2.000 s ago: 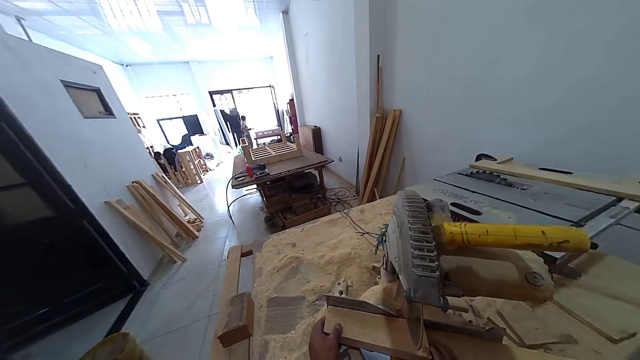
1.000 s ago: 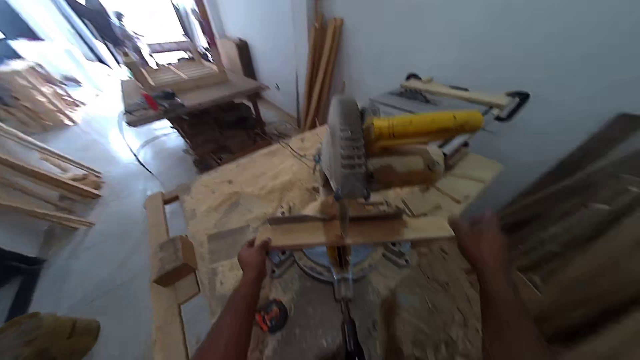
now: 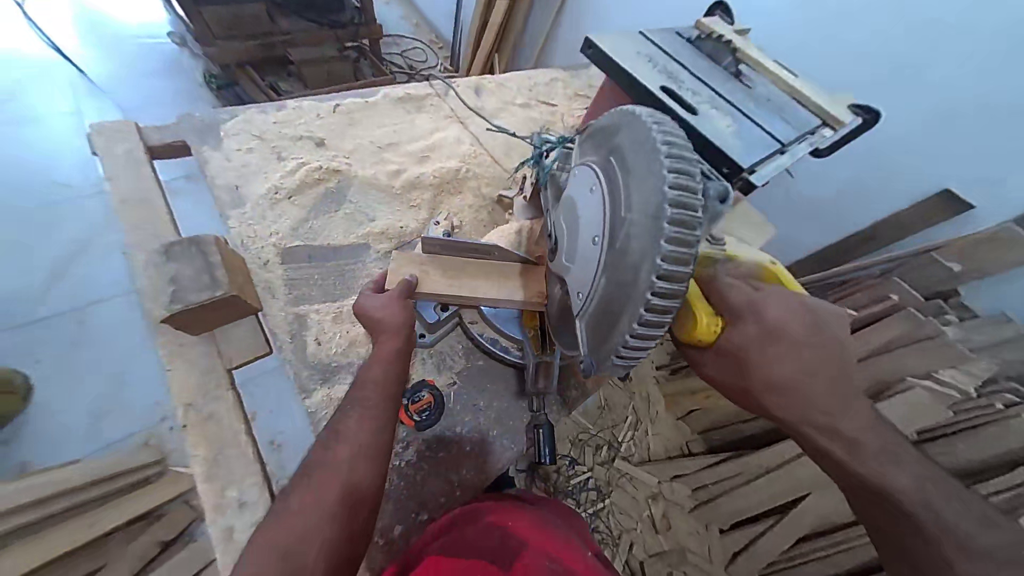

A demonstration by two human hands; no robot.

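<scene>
My left hand point(image 3: 386, 308) grips the left end of a short wooden board point(image 3: 480, 280), thumb on top, fingers below. The board lies along the metal fence point(image 3: 472, 249) of a miter saw point(image 3: 632, 240). Its right end reaches the saw's blade guard; the blade itself is mostly hidden. My right hand point(image 3: 752, 336) is closed around the yellow handle point(image 3: 704, 316) of the saw, right of the ribbed housing. A black and orange tape measure point(image 3: 422, 405) rests on the bench, just below and right of my left hand.
Sawdust point(image 3: 360, 160) covers the bench behind the saw. A wood block point(image 3: 210, 284) sits on the timber rail at left. A table saw point(image 3: 704, 96) stands at the back right. Offcuts point(image 3: 768, 496) and boards are heaped at lower right. A cable point(image 3: 472, 108) crosses the bench's back edge.
My right hand, near the board's right end one second ago, is now on the saw handle. The board's long part right of the blade no longer shows. The view has tilted down.
</scene>
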